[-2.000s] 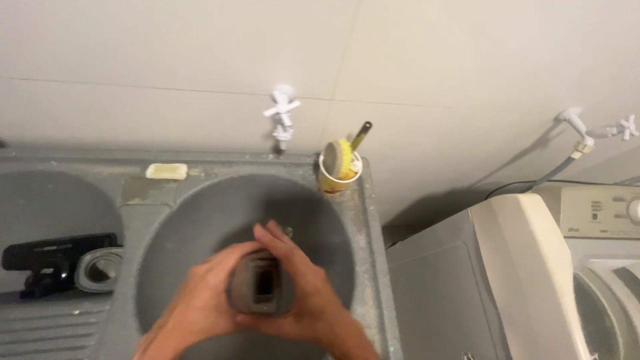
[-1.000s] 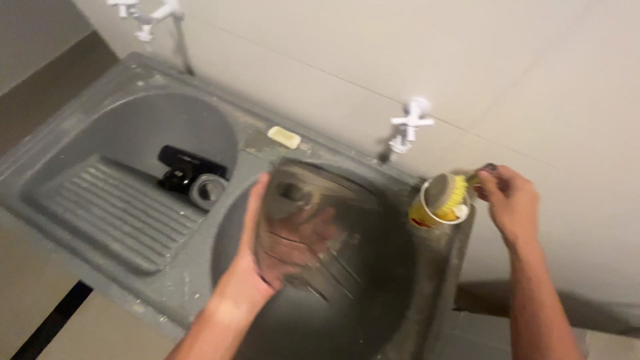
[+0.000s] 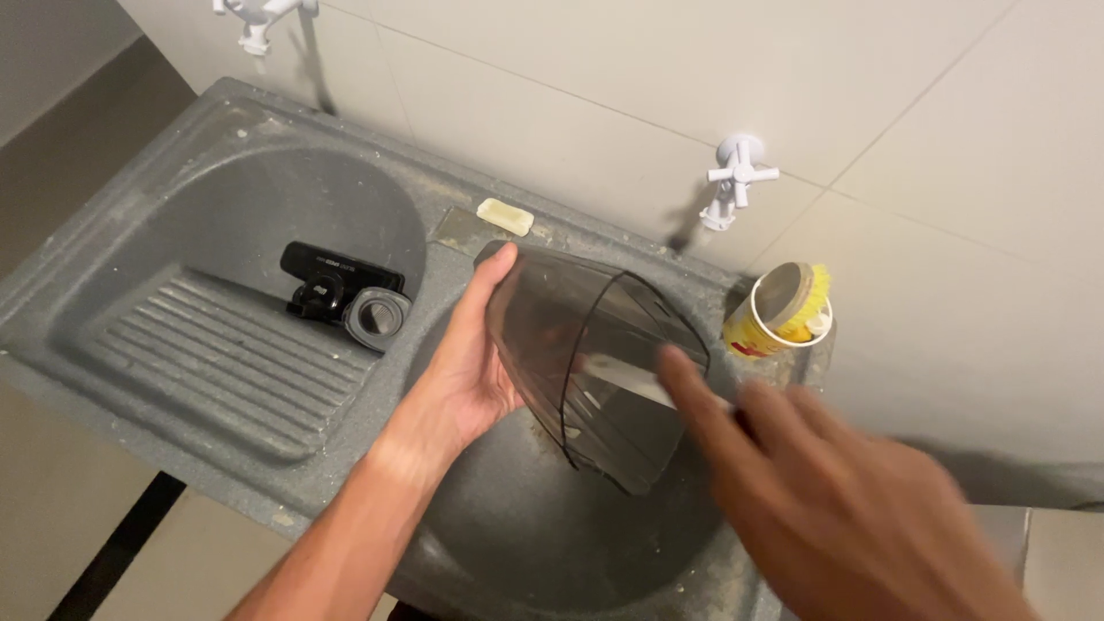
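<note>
My left hand (image 3: 474, 371) grips a smoky transparent plastic container (image 3: 539, 319) by its closed end, tilted over the round right basin (image 3: 552, 535). The container's open rim faces right. In my right hand (image 3: 802, 466), blurred by motion, is a slim pale-ended tool, perhaps a brush (image 3: 630, 378), whose light end reaches to the container's opening; its exact kind cannot be told. Behind my right hand, a yellow and white cup (image 3: 750, 332) on the sink's corner holds a round brush with yellow bristles (image 3: 806, 302).
In the left basin with its ribbed washboard (image 3: 233, 362) lie a black plastic part (image 3: 341, 272) and a grey round filter piece (image 3: 378, 317). A bar of soap (image 3: 505, 216) rests on the back ledge. White taps (image 3: 737, 177) (image 3: 257, 21) jut from the wall.
My right hand has moved from the cup to the container and now holds a slim tool. The container has turned in my left hand, its opening now toward my right hand.
</note>
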